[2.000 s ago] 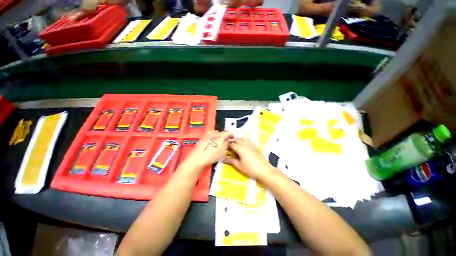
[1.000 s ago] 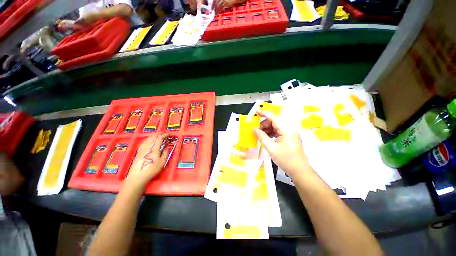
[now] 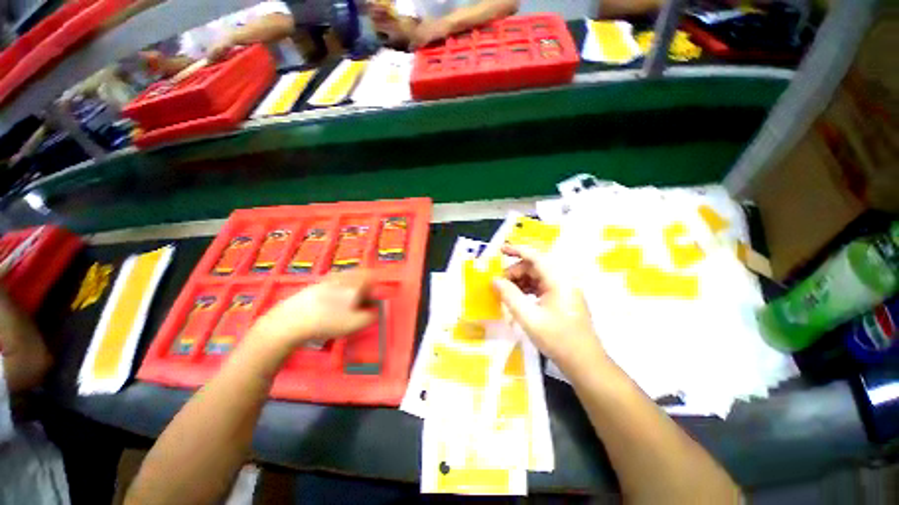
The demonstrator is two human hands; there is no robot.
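Note:
The red blister tray (image 3: 286, 390) lies left of centre with phone middle frames (image 3: 393, 240) in its pockets. My left hand (image 3: 330, 308) is over the lower row, blurred, its fingertips at the top of the lower right frame (image 3: 367, 345). Whether it grips that frame I cannot tell. My right hand (image 3: 550, 311) pinches the right edge of a yellow adhesive piece (image 3: 479, 292) above the pile of adhesive sheets (image 3: 488, 456), right of the tray. The piece's lower end is blurred.
White used liners (image 3: 651, 340) with yellow scraps are heaped at right, beside a green drink bottle (image 3: 823, 296) and a dark bottle (image 3: 877, 330). Another yellow sheet strip (image 3: 126, 321) lies left. Beyond the green conveyor (image 3: 394, 148) are red trays and people's arms.
My left hand went from the sheets to the tray's lower middle, then right to the lower right frame. My right hand moved right and up slightly, with the yellow piece at its fingertips.

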